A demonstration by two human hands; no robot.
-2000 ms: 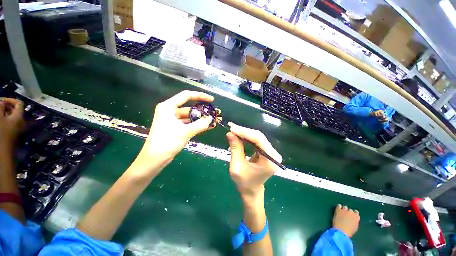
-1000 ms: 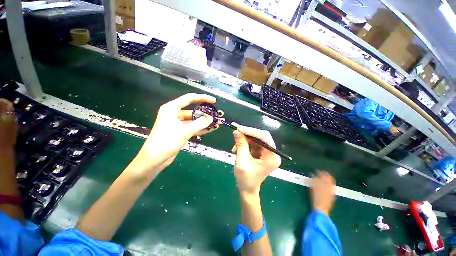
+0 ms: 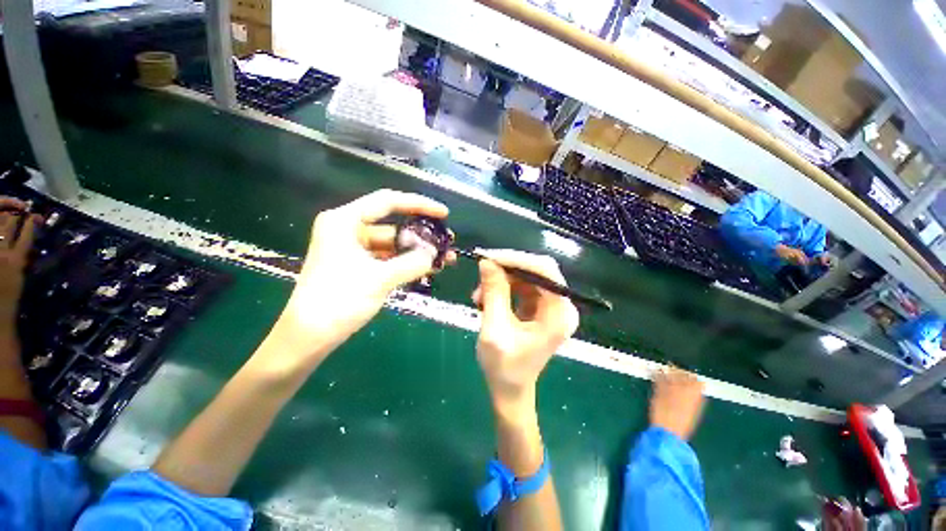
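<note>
My left hand (image 3: 348,259) holds a small dark round assembly (image 3: 422,241) between thumb and fingers, above the white rail. Silvery and reddish bits show on it. My right hand (image 3: 527,322), with a bright blue wrist strap (image 3: 513,483), holds a thin black pen-like tool (image 3: 550,281). The tool's narrow tip points left at the right edge of the assembly; whether it touches cannot be told. My left fingers partly hide the assembly.
A black blister tray (image 3: 114,322) with silvery parts lies at left by a neighbour's hand (image 3: 15,254). Another worker's hand (image 3: 676,402) rests at the white rail (image 3: 612,360) on the right. A red bin (image 3: 882,456) and pinkish parts (image 3: 790,452) lie at far right.
The tool now lies flatter, and the held assembly has been turned slightly. The neighbour's hand at right has moved forward to the rail since the earliest frame.
</note>
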